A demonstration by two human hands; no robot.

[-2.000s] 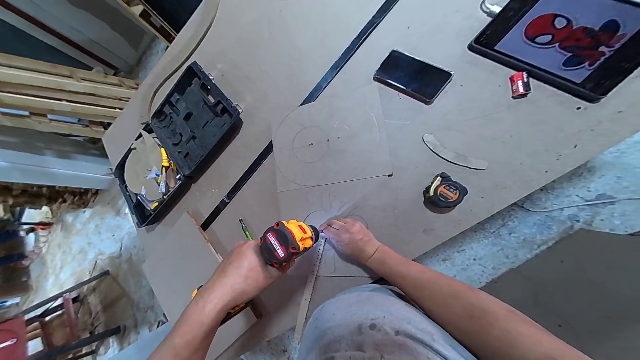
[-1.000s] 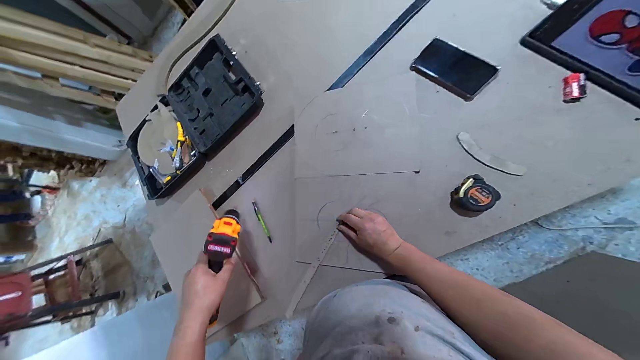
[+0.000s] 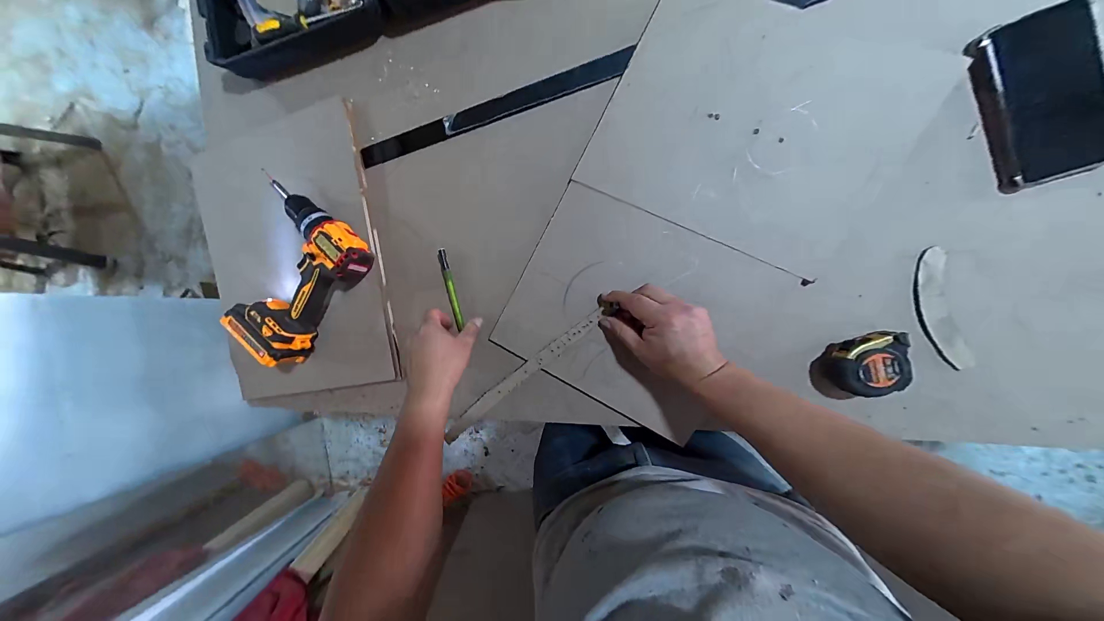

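Note:
My left hand (image 3: 442,349) has its thumb and fingers at the lower end of a green pencil or pen (image 3: 451,289) lying on the board. My right hand (image 3: 664,332) pinches a small dark piece (image 3: 609,306) at the upper end of a narrow strip with a row of small holes (image 3: 552,349). That strip slants down to the table's near edge, across a board (image 3: 595,250) marked with a faint drawn curve. An orange and black cordless drill (image 3: 310,280) lies at the left, its thin bit pointing up and left. What is under my right fingers is partly hidden.
A tape measure (image 3: 871,364) and a curved thin piece (image 3: 940,306) lie to the right. A dark device (image 3: 1048,95) is at the upper right. An open black tool case (image 3: 293,47) sits at the upper left. A black strip (image 3: 543,90) crosses the tabletop.
My left hand has let go of the drill, which now lies on the board at the left, and has moved to the green pencil or pen. The view has shifted closer to the table.

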